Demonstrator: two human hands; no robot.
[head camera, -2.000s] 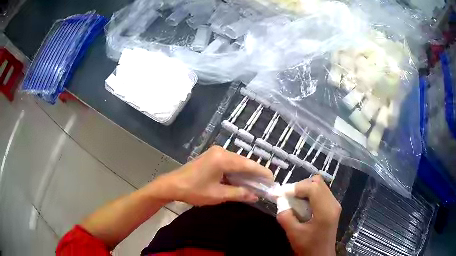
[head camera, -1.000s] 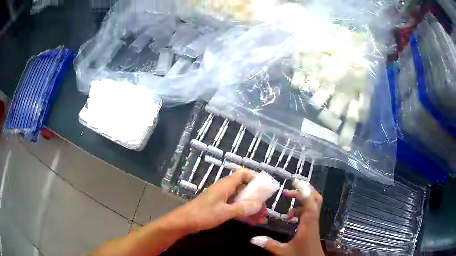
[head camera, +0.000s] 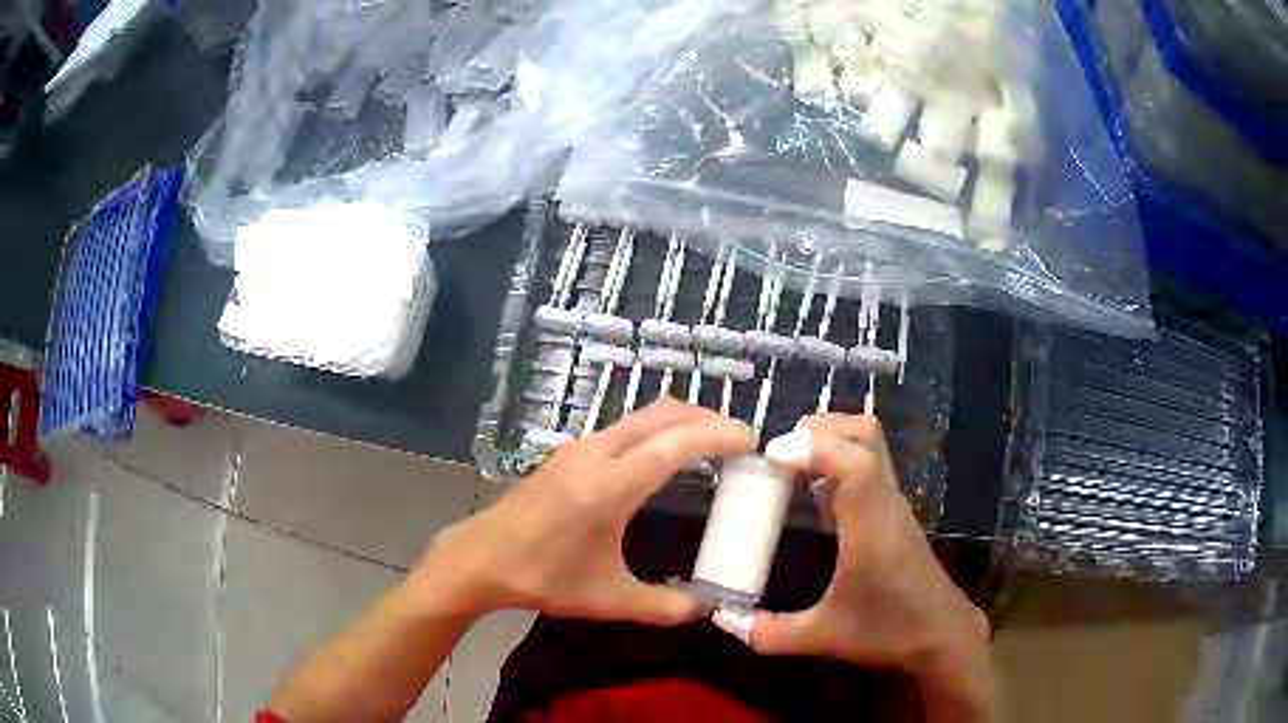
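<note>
A smooth white housing (head camera: 744, 530) is held upright between both hands over the front edge of the near tray. My left hand (head camera: 600, 516) grips it from the left, fingertips at its top and thumb at its lower end. My right hand (head camera: 869, 544) holds it from the right, with white finger cots on the thumb and a finger. The clear blister tray (head camera: 504, 360) holds rows of stemmed parts (head camera: 667, 335) with thin white stems and grey-white bars. The fingers hide part of the tray's front.
White sheets (head camera: 328, 290) are stacked at left. A blue grooved tray (head camera: 110, 304) lies at the left table edge. Clear bags behind hold translucent sleeves (head camera: 459, 71) and cream pieces (head camera: 932, 170). Another clear ribbed tray (head camera: 1144, 452) is at right, with blue stacked trays (head camera: 1215, 212) behind it.
The white housing has gone from a slanted hold in my left hand to an upright hold between both hands. My right hand has closed in on it. The camera view has shifted.
</note>
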